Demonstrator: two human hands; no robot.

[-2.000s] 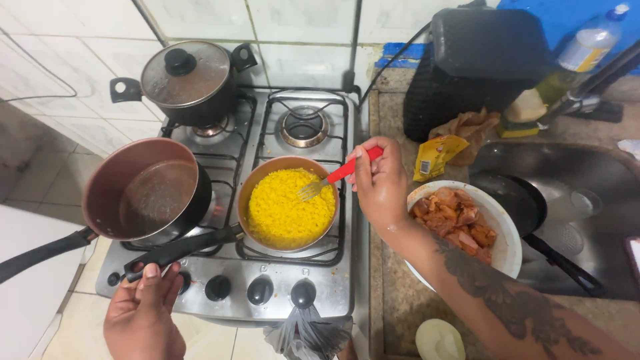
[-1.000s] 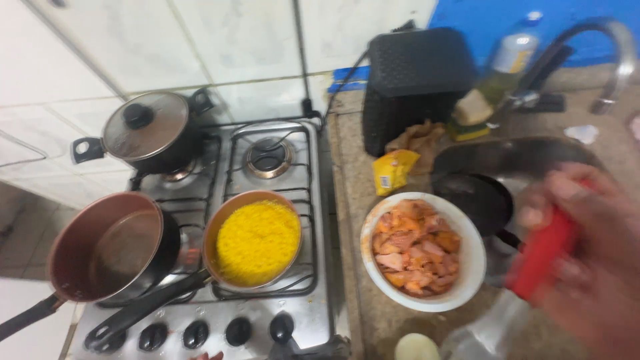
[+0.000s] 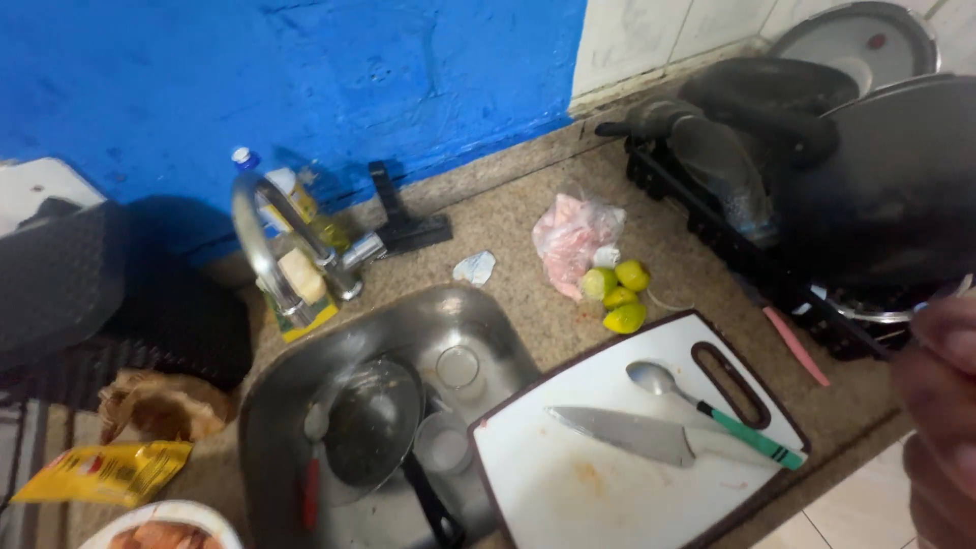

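Observation:
My right hand [image 3: 942,396] is at the right edge, blurred and cut off, its fingers bent beside a dish rack; whether it holds anything cannot be told. My left hand is out of view. Near the right hand, a spoon with a green handle [image 3: 751,435] and a kitchen knife [image 3: 625,433] lie on a white cutting board [image 3: 549,488]. A red-handled utensil [image 3: 311,476] rests in the steel sink [image 3: 267,427], left of a black frying pan [image 3: 374,427]. At the bottom left, a white bowl [image 3: 114,522] of raw meat pieces is partly visible.
A black rack [image 3: 705,229] holds a large dark pot [image 3: 892,183]. Several limes [image 3: 625,316] sit by a plastic bag [image 3: 576,236] with pink contents. The curved faucet [image 3: 255,236] stands behind the sink, near a black appliance [image 3: 61,282]. A yellow packet [image 3: 107,473] lies at left.
The view has swung right, from the stove to the sink and cutting board. The red-handled fork seen earlier in my right hand no longer shows there; a red-handled utensil lies in the sink.

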